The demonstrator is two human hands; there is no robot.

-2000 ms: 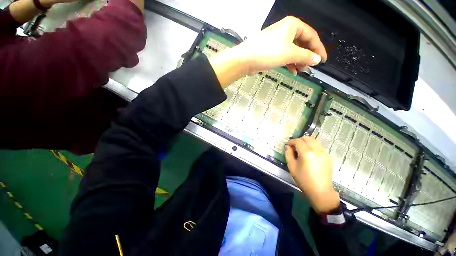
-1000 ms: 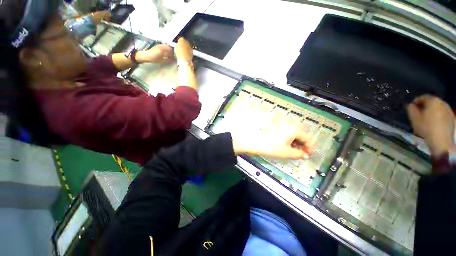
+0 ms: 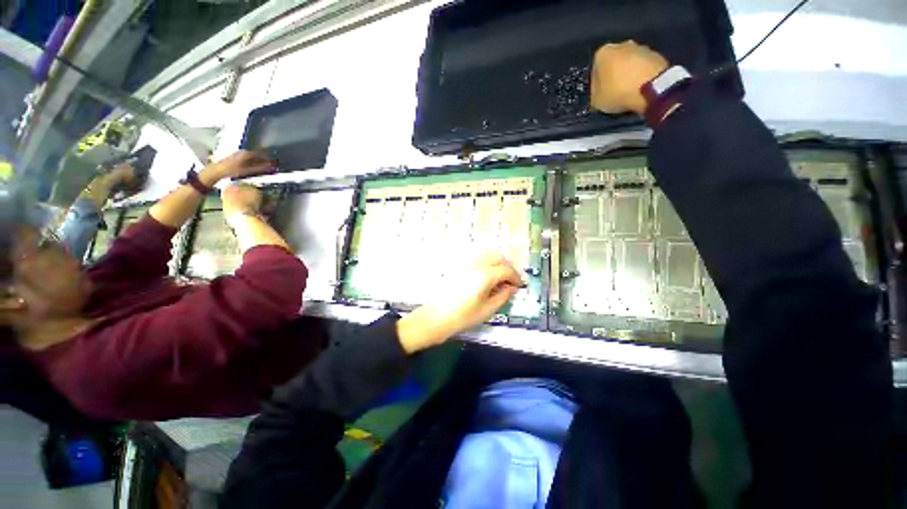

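My left hand (image 3: 475, 298) is over the lower right part of a framed circuit board panel (image 3: 418, 234), thumb and fingertips pinched together near a small dark bit. My right hand (image 3: 627, 78) is in the large black component tray (image 3: 477, 65), fingers curled down beside a pile of tiny dark components (image 3: 563, 89); what its fingertips hold is hidden. A second circuit board panel (image 3: 622, 263) lies to the right, partly under my right sleeve. A dark bar (image 3: 555, 249) divides the two panels.
A silver rail (image 3: 627, 354) runs along my side of the line. A neighbouring worker in a dark red sleeve (image 3: 214, 328) works at panels on the left, with a smaller black tray (image 3: 291, 129) behind. A thin cord (image 3: 771, 38) runs from my right wrist.
The view has turned. My right hand has gone from the boards into the large tray, to the component pile. My left hand has come down from beside the tray to the left panel.
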